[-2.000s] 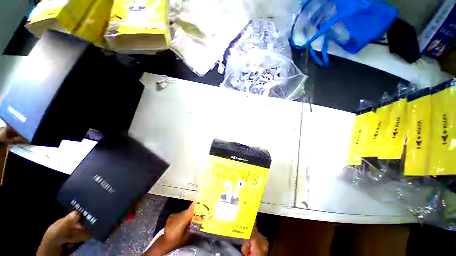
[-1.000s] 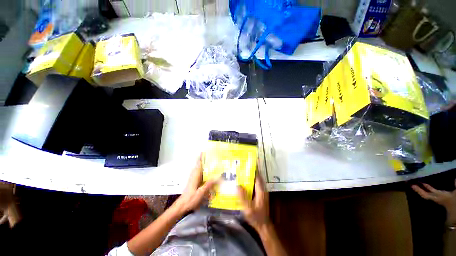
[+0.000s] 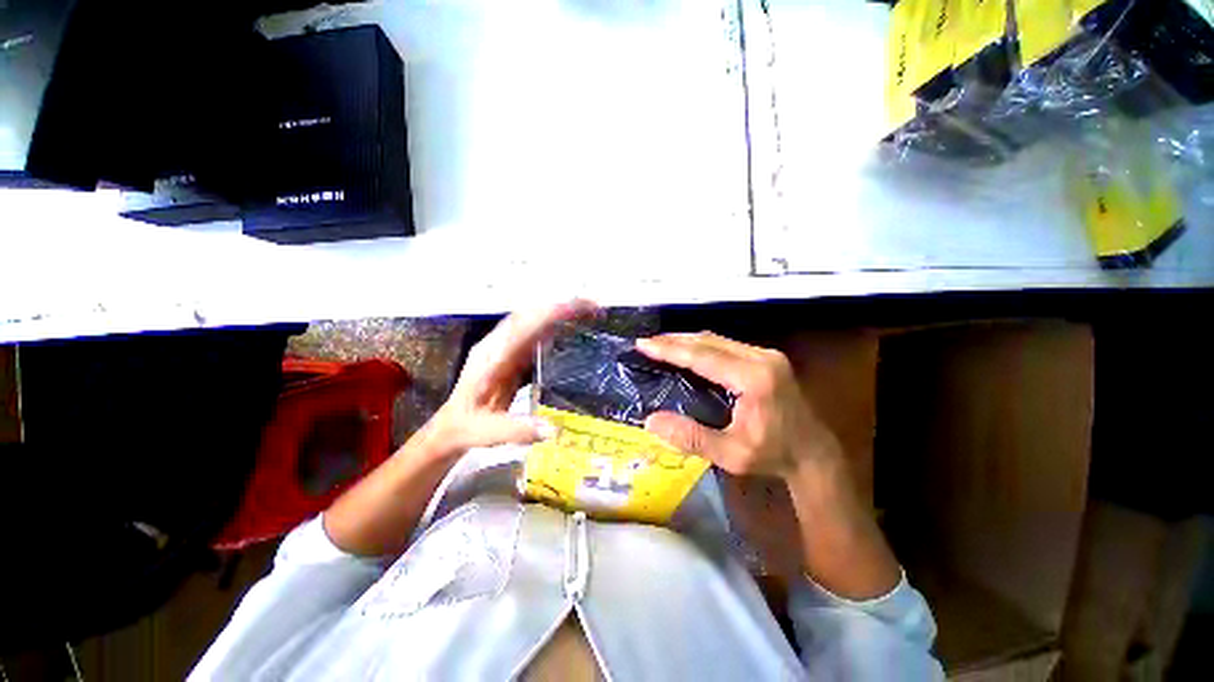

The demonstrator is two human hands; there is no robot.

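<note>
A sleeved box [image 3: 612, 466], yellow with a black end showing, is held close to my body below the bench edge. Clear shiny film shows over its black end. My left hand [image 3: 499, 380] is at its left side, thumb on the yellow part and fingers raised near the top left corner. My right hand [image 3: 739, 406] grips its right side, with fingers on the black end. The lower part of the box is tilted away and partly hidden.
Black boxes [image 3: 333, 133] stand on the white bench [image 3: 573, 160] at the upper left. Film-wrapped yellow packs [image 3: 952, 53] are at the upper right, with one pack [image 3: 1132, 213] nearer the edge. A red stool [image 3: 320, 433] and an open cardboard carton [image 3: 985, 466] are below.
The view has tipped down. The box has come off the bench area towards my body and tilted so its black end faces up. My hands have moved to its upper sides.
</note>
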